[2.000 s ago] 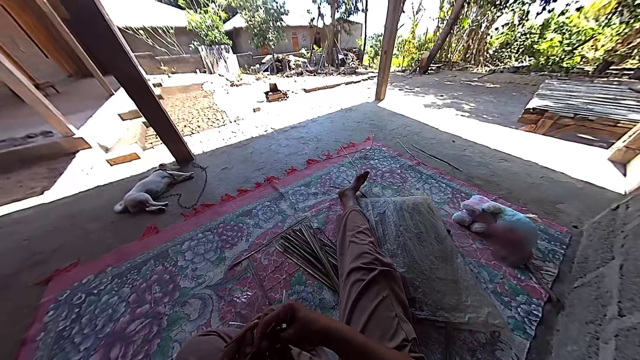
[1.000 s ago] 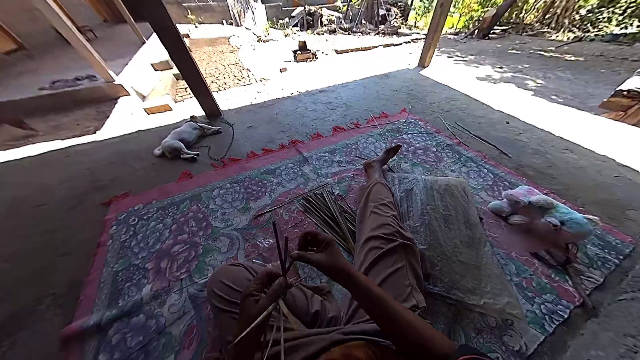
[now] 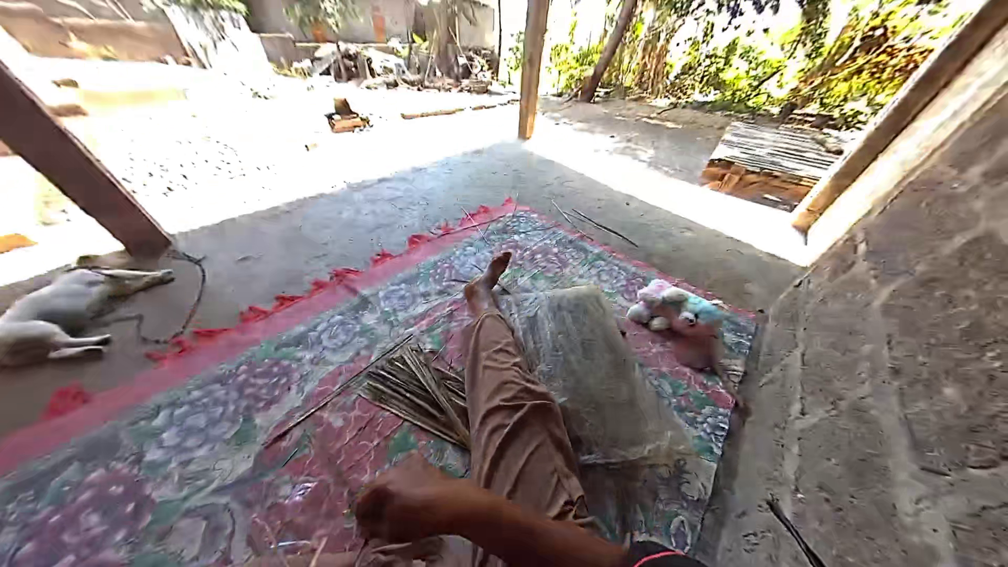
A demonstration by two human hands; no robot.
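My right hand (image 3: 398, 500), blurred, is held with curled fingers above my bent leg at the bottom centre; I cannot tell whether anything is in it. My left hand cannot be made out; only thin pale strips (image 3: 315, 547) show at the bottom edge, left of my right hand. A bundle of dry plant strips (image 3: 417, 390) lies on the floral mat (image 3: 331, 339), left of my outstretched leg (image 3: 512, 402). One long thin strip (image 3: 339, 392) lies along the bundle's left side. To the right of that leg is a translucent plastic sheet or sack (image 3: 587, 362).
A pale animal (image 3: 63, 311) lies on the concrete floor at left, by a cord (image 3: 201, 295) and wooden post (image 3: 87, 165). Pastel stuffed toys (image 3: 677, 307) rest on the mat's right side. Thin sticks (image 3: 602, 227) lie beyond the mat. A rough wall or ledge (image 3: 882, 378) borders the right.
One second ago both hands were together over my lap, holding upright dark strips; now my right hand is apart from them and those upright strips do not show. The view has swung right.
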